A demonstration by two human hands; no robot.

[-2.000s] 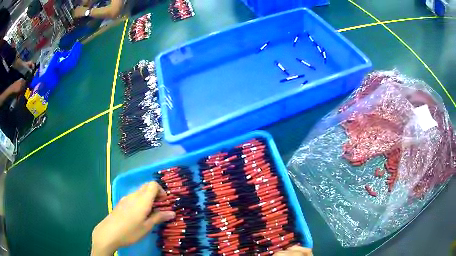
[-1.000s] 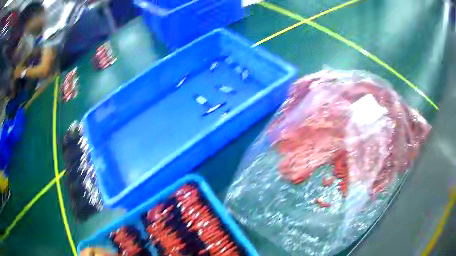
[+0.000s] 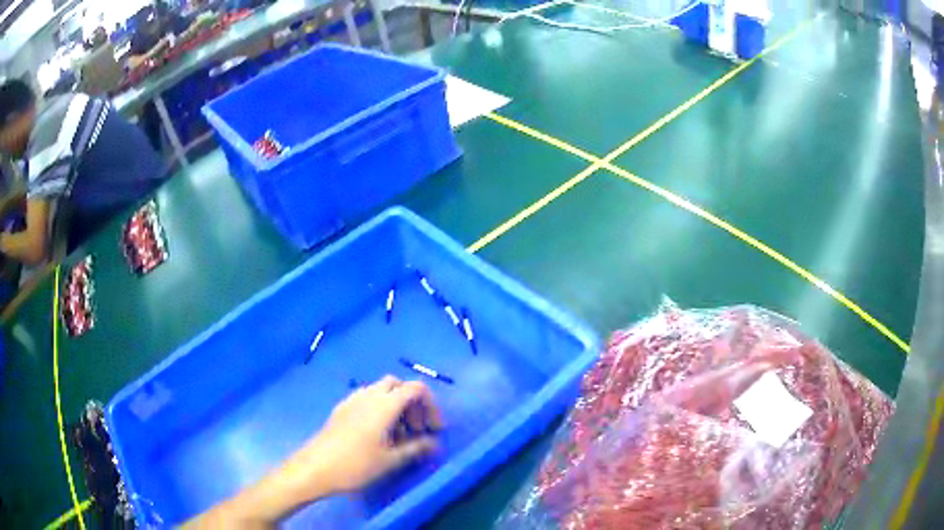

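My left hand (image 3: 388, 433) reaches from the lower left into the deep blue bin (image 3: 248, 300), low over its floor. Its fingers are curled around something dark that looks like black-and-white rods; how many cannot be told. Several loose black-and-white rods lie scattered on the bin floor beyond the hand, one of them (image 3: 425, 370) just above the fingers. Another rod is partly hidden behind the hand. My right hand is not in view.
A clear bag of red sleeves (image 3: 642, 455) with a white label (image 3: 772, 408) lies right of the bin. A second blue bin (image 3: 357, 155) with red pieces stands behind. Red-and-black bundles (image 3: 145, 238) and a dark rod pile (image 3: 100, 466) lie left. A person (image 3: 83, 166) is at far left.
My left hand has moved from the assembled pieces in the shallow tray into the deep bin. The view has shifted, so the tray is out of sight and the second bin shows more.
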